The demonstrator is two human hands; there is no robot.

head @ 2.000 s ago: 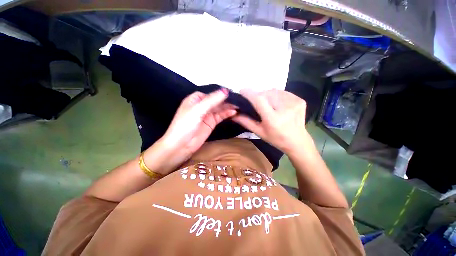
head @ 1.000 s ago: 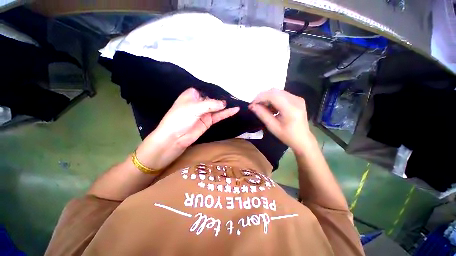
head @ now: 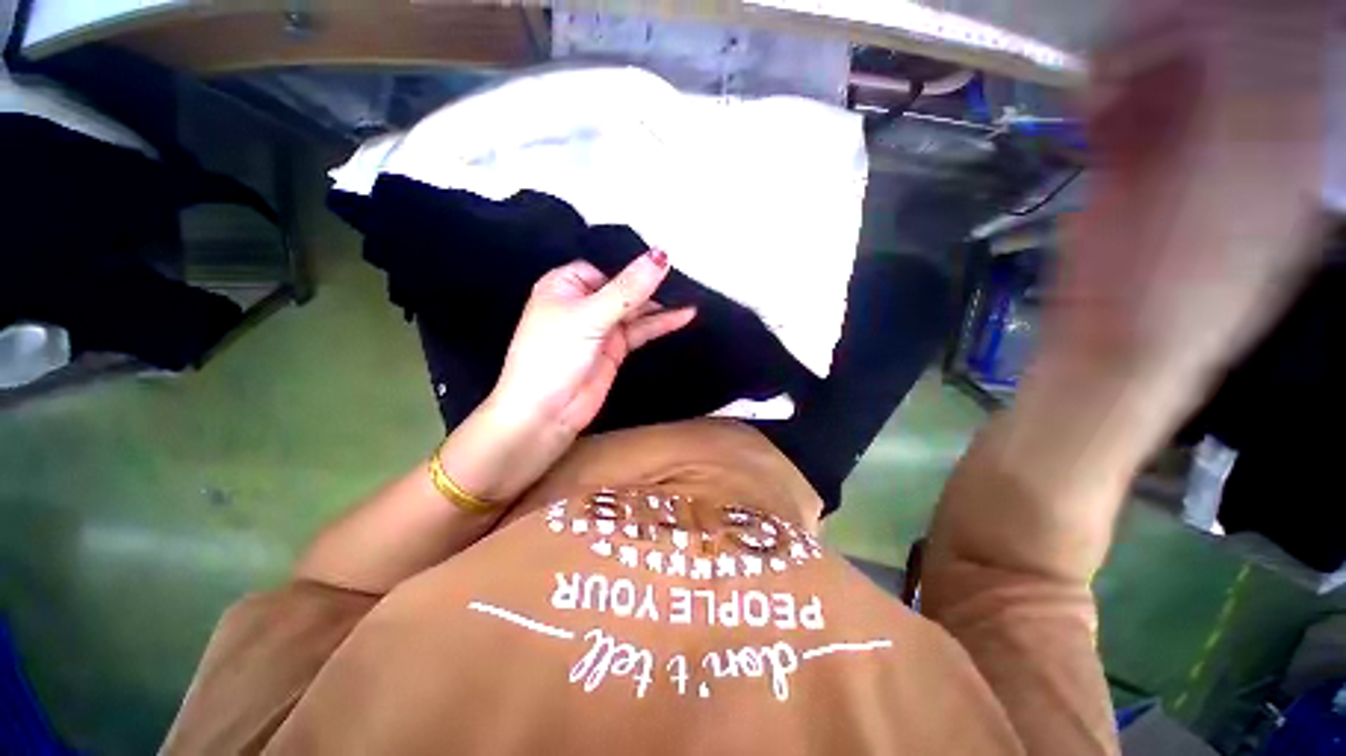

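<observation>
The black fabric [head: 487, 273] lies over my lap, and the bright white fabric [head: 709, 177] spreads beyond it up to the table. My left hand [head: 583, 340] holds the black fabric near the line where black meets white, thumb and fingers pinched at the edge. A small white patch shows near my waist at the black cloth. My right hand [head: 1210, 163] is raised high at the right, large and blurred near the camera. Its fingers are cut off or smeared, and I cannot tell whether it holds a needle or thread.
The curved worktable edge [head: 487, 33] runs along the top. Black garments hang on a stand at the left [head: 89, 251] and lie at the right [head: 1284, 443]. A blue crate [head: 1007, 318] stands at the right. The green floor [head: 192, 473] shows on both sides.
My right hand has left the fabric edge and swung far up and to the right. My left hand stays at the fabric. The view has shifted slightly.
</observation>
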